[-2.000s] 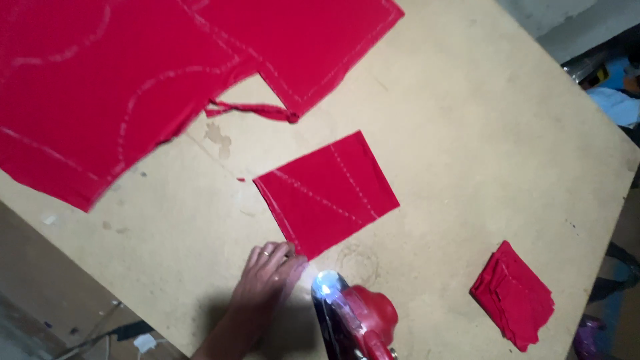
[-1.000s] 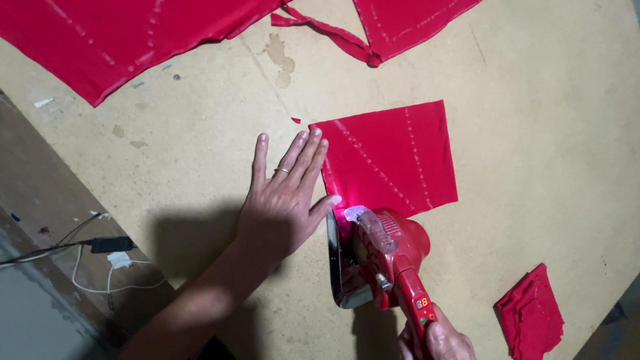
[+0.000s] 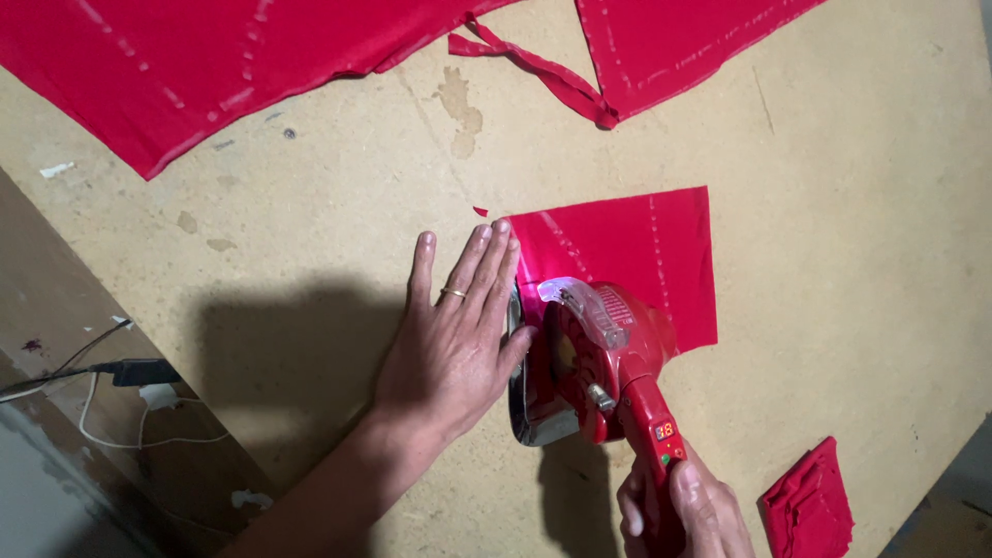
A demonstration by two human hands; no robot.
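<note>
My right hand (image 3: 686, 504) grips the handle of a red electric rotary fabric cutter (image 3: 608, 341) with a small lit display. The cutter's metal base plate (image 3: 542, 422) reaches under the left side of a red fabric piece (image 3: 620, 240) bearing white dashed chalk lines, and its lamp lights the cloth. My left hand (image 3: 465, 325) lies palm down at the fabric's left edge, fingertips near its upper left corner, thumb reaching over the base plate. It grips nothing. The cutter's head hides its blade and the cloth beneath it.
Large chalk-marked red fabric (image 3: 310, 39) spreads over the back of the wooden table (image 3: 341, 186), with a twisted red strip (image 3: 542, 70) beside it. A folded red fabric bundle (image 3: 810, 504) sits at the lower right. White cables (image 3: 147, 442) and a black plug (image 3: 146, 373) lie beyond the left table edge.
From two seconds ago, my left hand has flattened and moved up along the cloth's left edge. The cutter has moved from below the cloth onto its left side. The view has shifted closer.
</note>
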